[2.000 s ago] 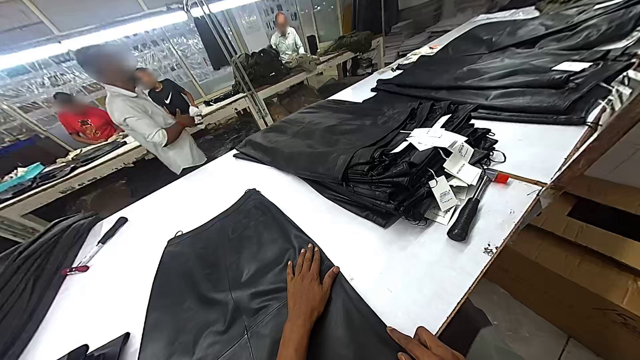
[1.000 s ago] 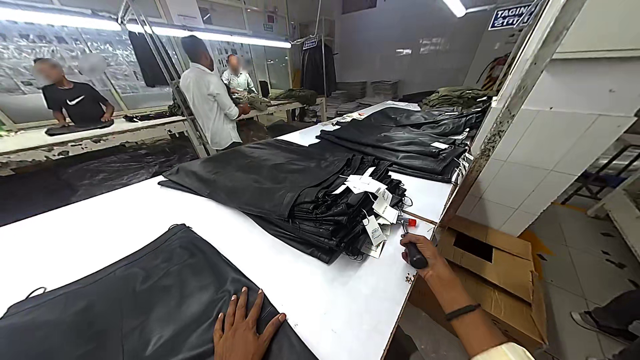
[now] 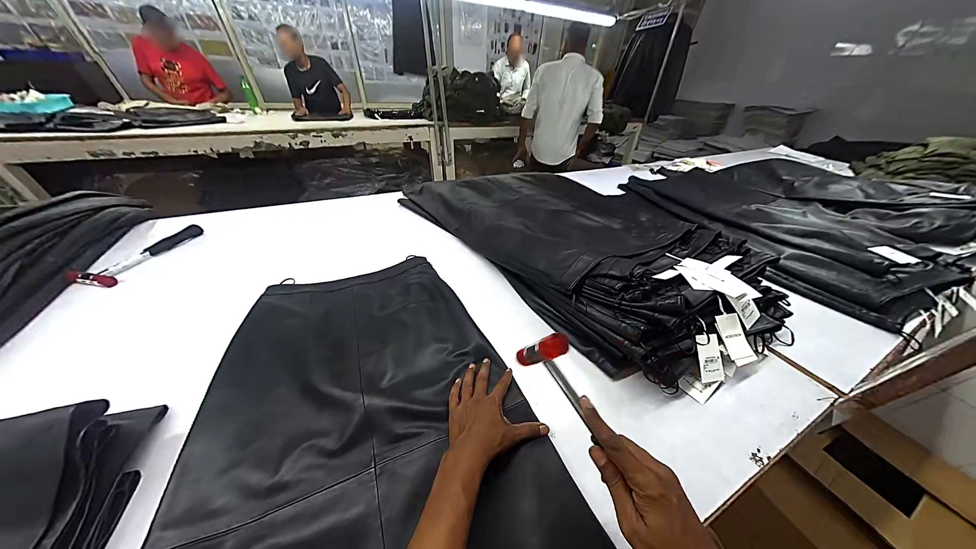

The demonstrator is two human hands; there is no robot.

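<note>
A black leather skirt (image 3: 335, 396) lies flat on the white-topped table (image 3: 252, 236) in front of me. My left hand (image 3: 484, 419) rests palm down with spread fingers on the skirt's right part. My right hand (image 3: 637, 480) grips a mallet (image 3: 543, 349) with a red head and a metal shaft; its head is raised near the skirt's right edge, and my fingers hide the handle. To the right of the mallet lies a stack of folded black leather garments (image 3: 564, 229) with white tags (image 3: 732, 335).
A second red-headed mallet (image 3: 171, 240) lies at the left by a pile of dark garments (image 3: 53, 236). Folded black pieces (image 3: 69, 465) lie near left. More leather garments (image 3: 801, 221) are at the right, cardboard boxes (image 3: 862, 465) below. Several people stand beyond, one in a white shirt (image 3: 564, 107).
My right hand has brought the mallet from the table's right edge to beside the skirt. Two seconds ago that mallet lay by the tagged stack. The view has swung left since one second ago.
</note>
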